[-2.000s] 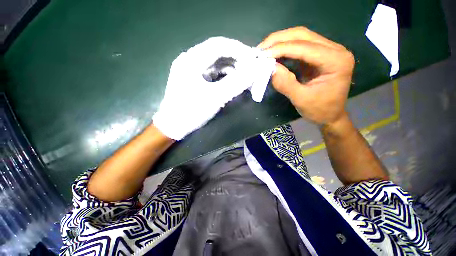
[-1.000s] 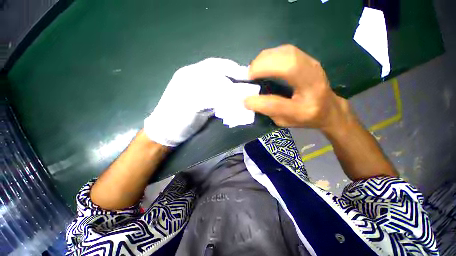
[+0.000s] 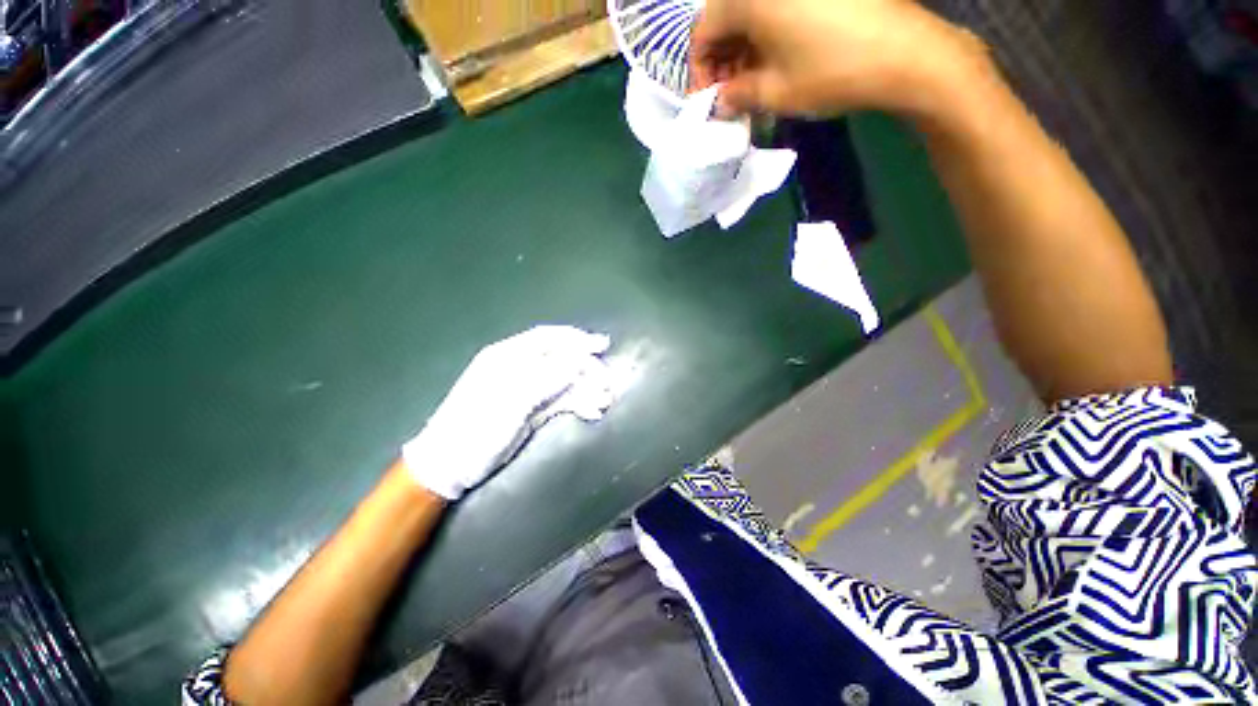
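My left hand (image 3: 504, 407), in a white glove, is low over the green bench mat (image 3: 345, 317). Its fingertips are closed on a small, blurred white wad (image 3: 602, 388), which looks like a wipe. My bare right hand (image 3: 800, 58) is at the top, in front of the fan. Its fingertips pinch the upper part of loose, crumpled white wipes (image 3: 694, 168); whether these are lifted off the mat is not clear. No phone shows in either hand.
A white fan grille (image 3: 660, 39) stands behind my right fingers. A white sheet (image 3: 831, 269) lies near the mat's right edge beside a dark object (image 3: 836, 179). A cardboard-brown box (image 3: 517, 48) is at the top. Clear trays (image 3: 42, 634) are at lower left.
My hands have moved apart. My right hand has gone up and away to the white wipes by the fan. The dark item held between the hands no longer shows. The view has shifted.
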